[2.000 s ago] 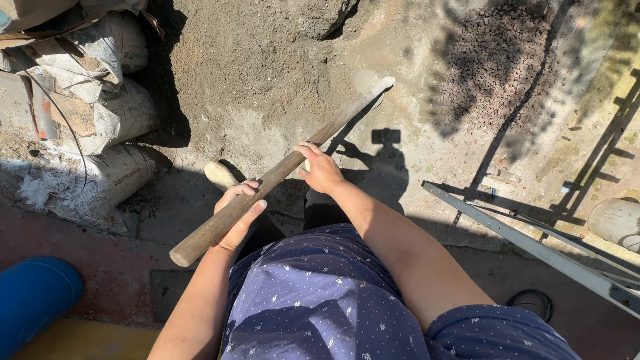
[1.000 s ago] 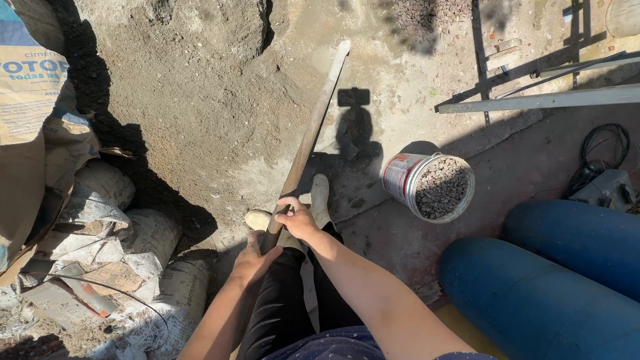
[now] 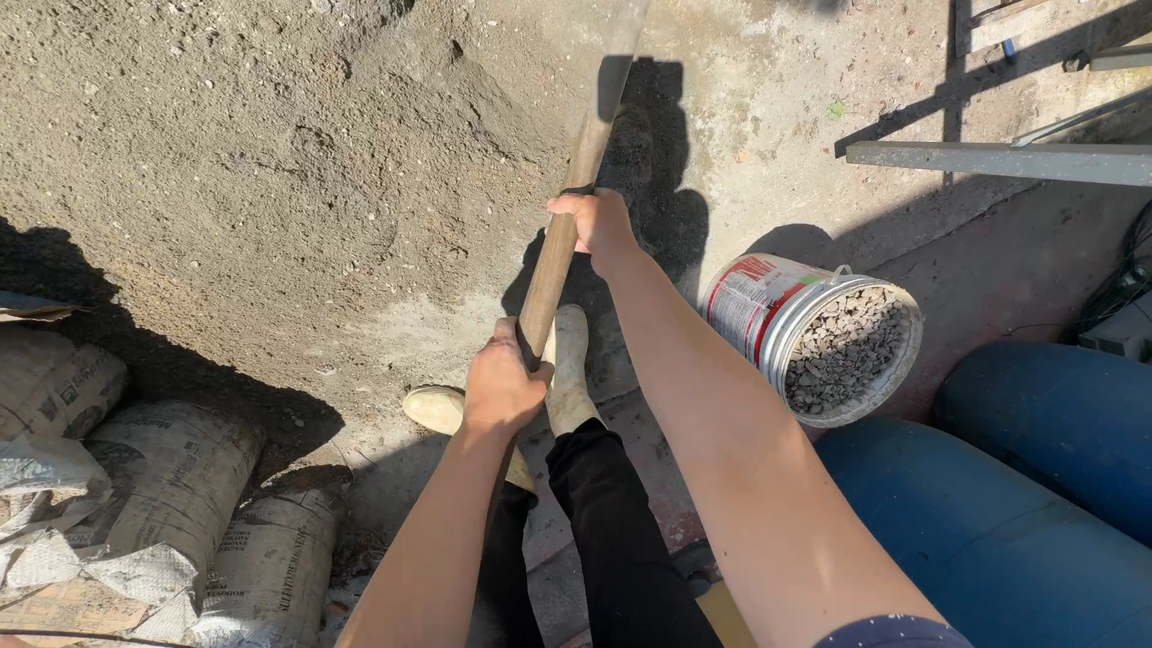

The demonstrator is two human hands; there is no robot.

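Both of my hands grip a long wooden handle that slants from between my legs up past the top edge, where its far end is out of view. My left hand holds it lower down, just above my boots. Farther up the shaft, my right hand is closed around it, near a dark band. A heap of grey sand or gravelly mix lies left of the handle. To the right, a white and red plastic bucket of crushed stone leans tilted toward me.
Filled sacks are stacked at the lower left. Blue plastic drums lie at the lower right, near dark cables. A metal beam juts in from the right edge. My pale boots stand on the concrete floor.
The view has turned, bringing the bucket in. Two seconds ago the handle's near end showed in front of my torso; now it runs down between my legs. Both hands have stayed on it.
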